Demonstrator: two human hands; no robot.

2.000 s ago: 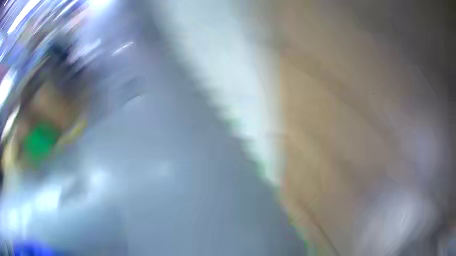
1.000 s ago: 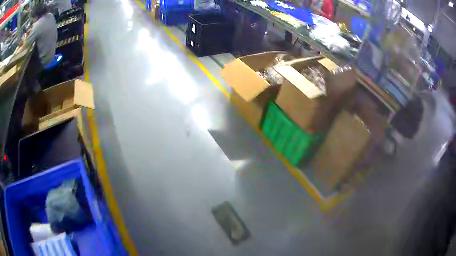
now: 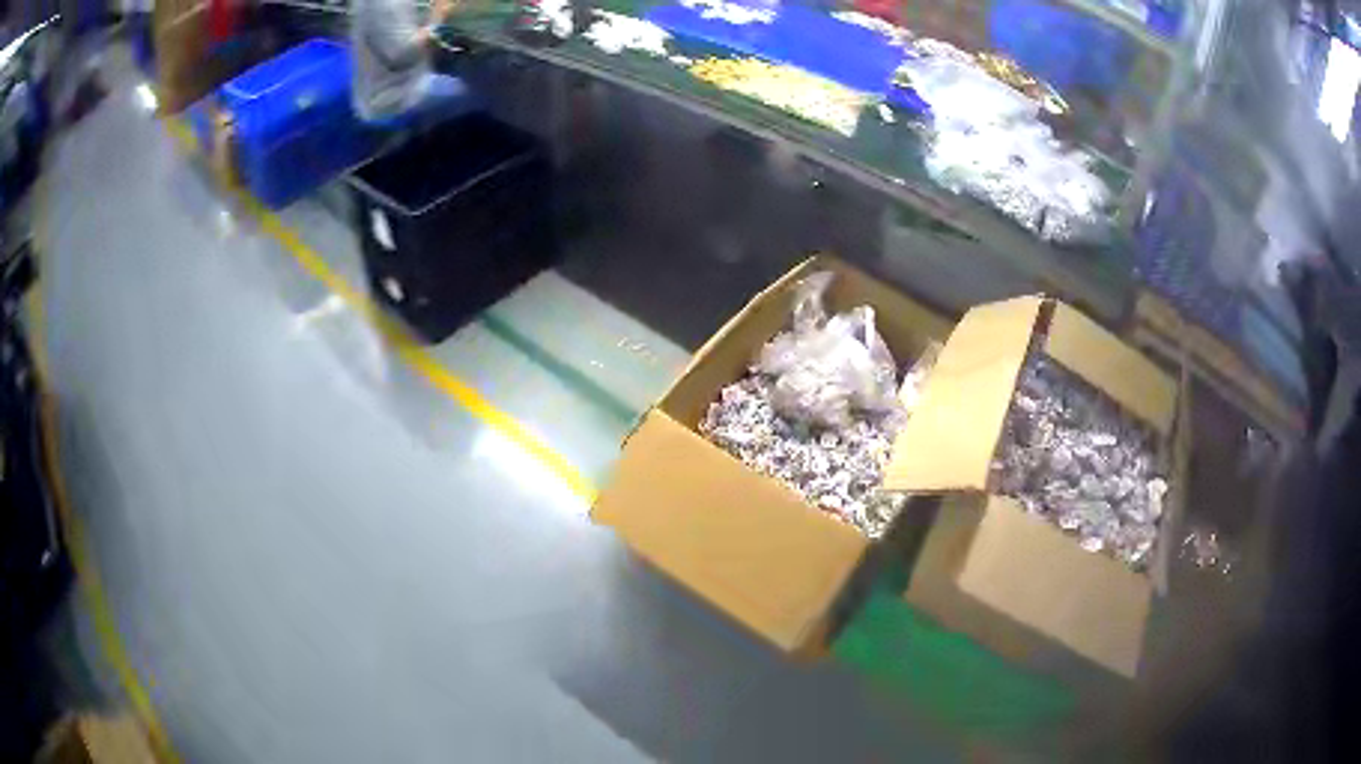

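Observation:
Neither of my hands is in the picture. Nearest in front of me is an open brown carton (image 3: 731, 525), filled with many small greyish pieces. A crumpled clear plastic bag (image 3: 833, 373) lies on top of them. A second open carton (image 3: 1052, 582) stands to its right, also filled with small greyish pieces. A green crate (image 3: 955, 667), blurred, shows below the cartons.
A grey aisle (image 3: 299, 552) with a yellow line (image 3: 448, 384) runs at the left. A black crate (image 3: 455, 224) and a blue tote (image 3: 291, 127) stand behind. A bench at the back bears a white heap (image 3: 1000, 149) and yellow pieces (image 3: 784, 93). A person's sleeve (image 3: 391, 52) shows.
The view has come nearer to the two cartons and turned right. The cartons and black crate look larger. The blue tote with cloth at the left has left the picture.

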